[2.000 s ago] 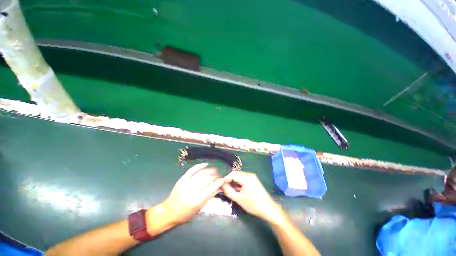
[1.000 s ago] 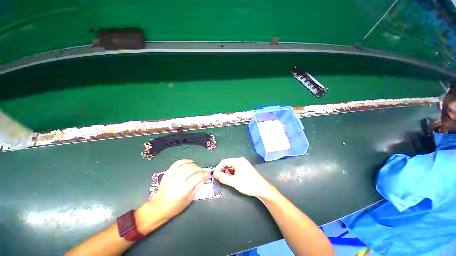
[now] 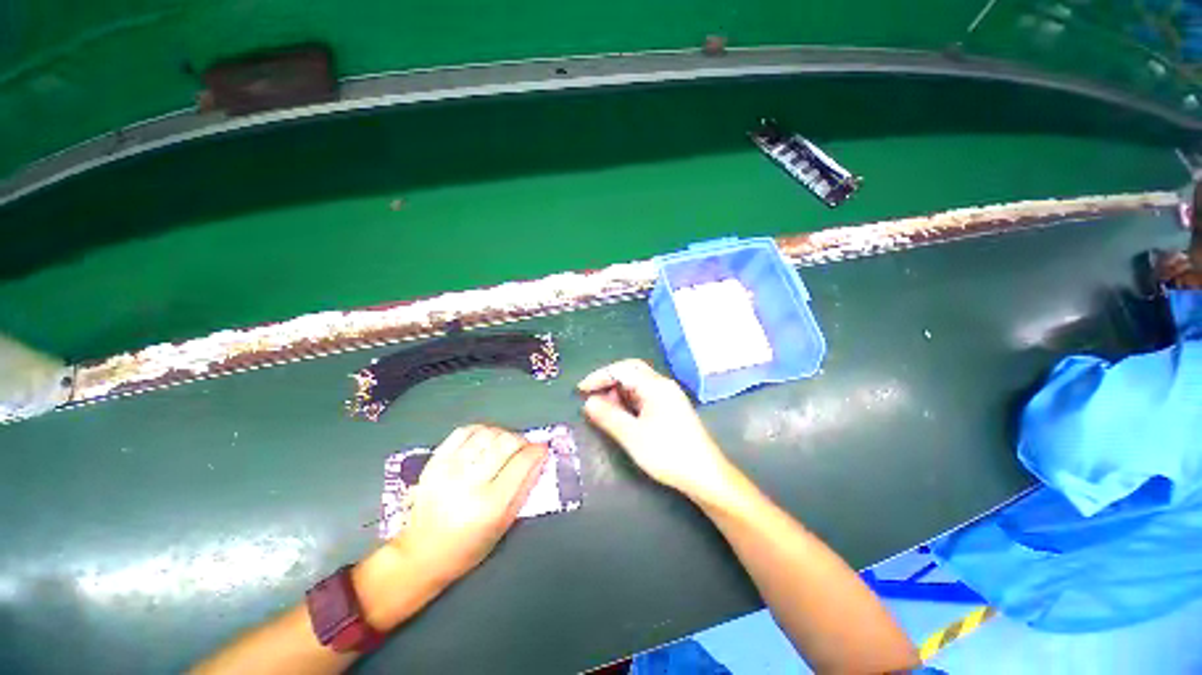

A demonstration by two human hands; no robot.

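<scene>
An open phone unit (image 3: 564,472) lies flat on the dark green bench, its middle covered by my left hand (image 3: 464,495), which rests on it with the fingers together. I cannot tell if the left fingertips pinch a cable. My right hand (image 3: 649,425) is above the bench, to the right of the unit and apart from it, with fingers curled. I cannot tell if it holds anything. A bundle of short black cables (image 3: 451,367) with gold-coloured ends lies curved behind the unit.
A blue bin (image 3: 799,317) with pale flat contents (image 3: 722,326) stands right of the cables. Another unit (image 3: 807,164) lies on the green conveyor (image 3: 580,218) beyond the worn bench edge (image 3: 461,311). A person in a blue sleeve (image 3: 1101,429) is at the right.
My right hand has moved away from the unit, up and to the right. My left hand stays on the unit. The view has shifted, showing the conveyor higher in the picture.
</scene>
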